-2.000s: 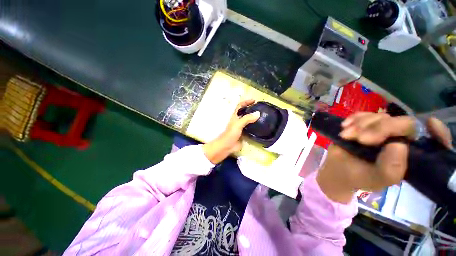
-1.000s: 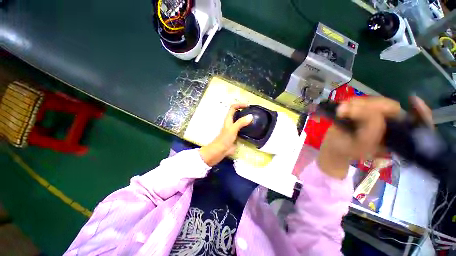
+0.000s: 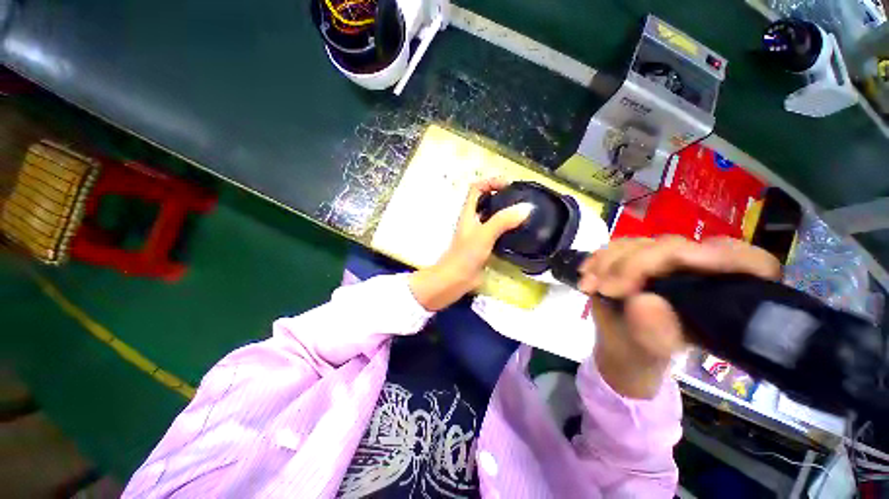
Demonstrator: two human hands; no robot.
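Observation:
A black camera head lies on the yellow work pad, joined to a white bracket whose plate reaches past the pad's near edge. My left hand grips the black head from the left, with the thumb on top. My right hand is closed around a long black electric screwdriver. Its thin end points left and meets the unit near the joint of black head and white bracket. The bit's tip and any screw are hidden.
A grey screw feeder stands behind the pad. An open camera unit with yellow wires is at the back. A tangled clear pile lies left of the pad. A red mat lies right. Another camera unit is far right. A red stool stands on the floor.
My right hand has brought the screwdriver left and down from beside the feeder to the unit. My left hand keeps its hold on the black head. The camera view has shifted slightly.

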